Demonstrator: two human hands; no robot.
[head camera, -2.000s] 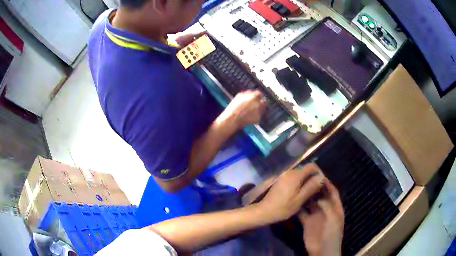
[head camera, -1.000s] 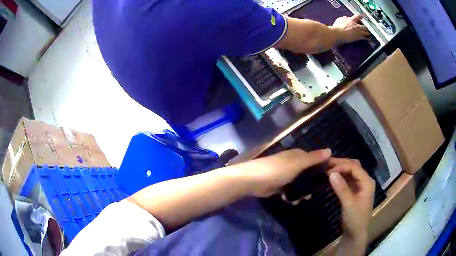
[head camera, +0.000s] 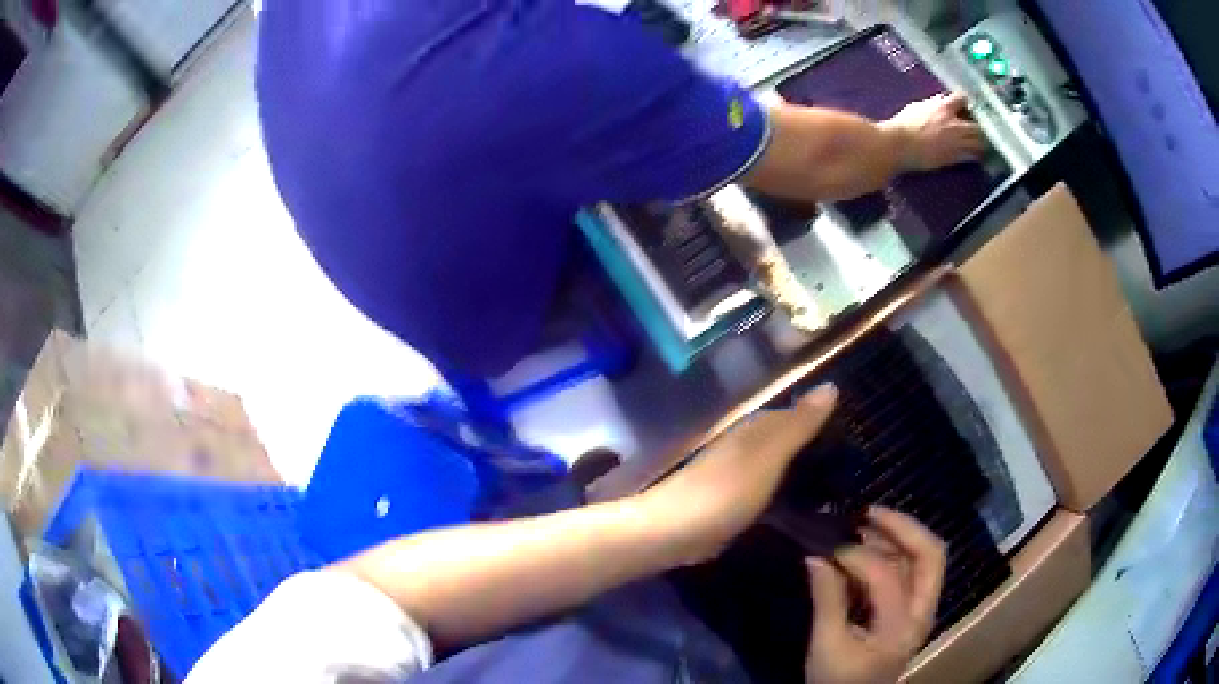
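Black moulded parts fill the open brown carton (head camera: 1029, 334) in tight rows (head camera: 922, 441). My left hand (head camera: 729, 474) reaches in from the left over the carton, thumb raised, and holds a dark part (head camera: 809, 515) that is hard to tell from the black rows behind it. My right hand (head camera: 882, 601) is at the carton's near side, fingers bent and apart from the thumb. Its fingertips are close to the held part; whether they touch it cannot be told. A pale liner sheet (head camera: 969, 381) with a dark curved patch lies at the carton's far end.
A coworker in a blue shirt (head camera: 495, 160) leans over the bench, one hand (head camera: 936, 131) on the dark mat (head camera: 856, 87). A control box (head camera: 1009, 80) stands beyond. A teal-edged drawer (head camera: 642, 287), blue stool (head camera: 388, 474) and blue crate (head camera: 187, 548) are at the left.
The coworker has turned from phone and keyboard and reached across to the mat. My hands have moved apart from their earlier closed grasp; the left hand stays with the dark part.
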